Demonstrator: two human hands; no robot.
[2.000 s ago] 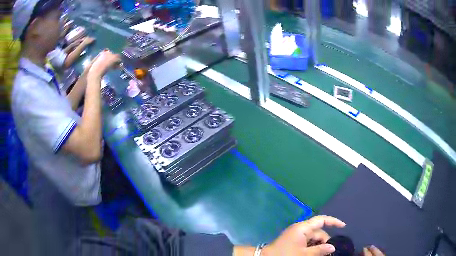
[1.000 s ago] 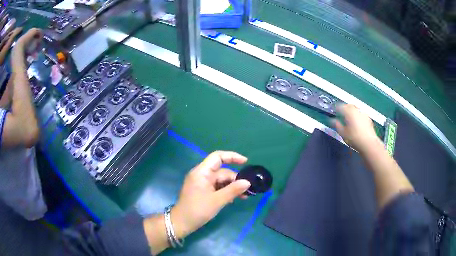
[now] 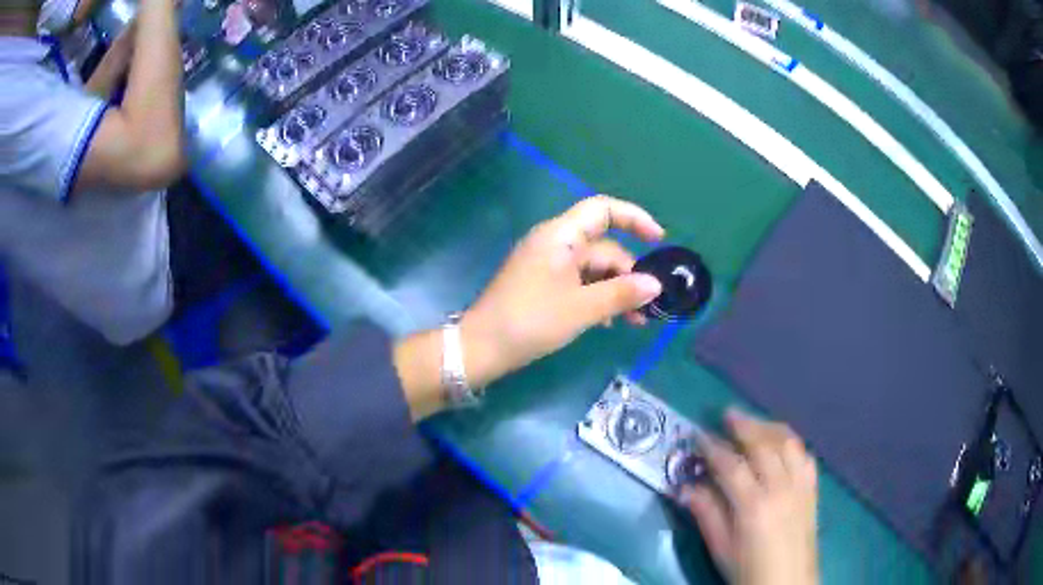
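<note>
My left hand point(image 3: 549, 291) holds a black round insert point(image 3: 675, 283) between thumb and fingers, above the green bench. My right hand point(image 3: 755, 491) grips the right part of a metal plate point(image 3: 633, 425) at the bench's near edge. Two round seats of the plate show; my right hand covers the rest. The left seat looks pale, with rings and a hub. Stacked metal plates point(image 3: 412, 103) with three round seats each lie at the upper left.
A black mat point(image 3: 823, 331) lies to the right. A dark tray point(image 3: 995, 480) with a green patch is at the right edge. A green-labelled strip point(image 3: 954, 254) lies beyond the mat. Another person's arm point(image 3: 143, 126) is at the upper left.
My right hand has brought the metal plate from the far white line to the near bench edge. My left hand still holds the black insert. The view has shifted.
</note>
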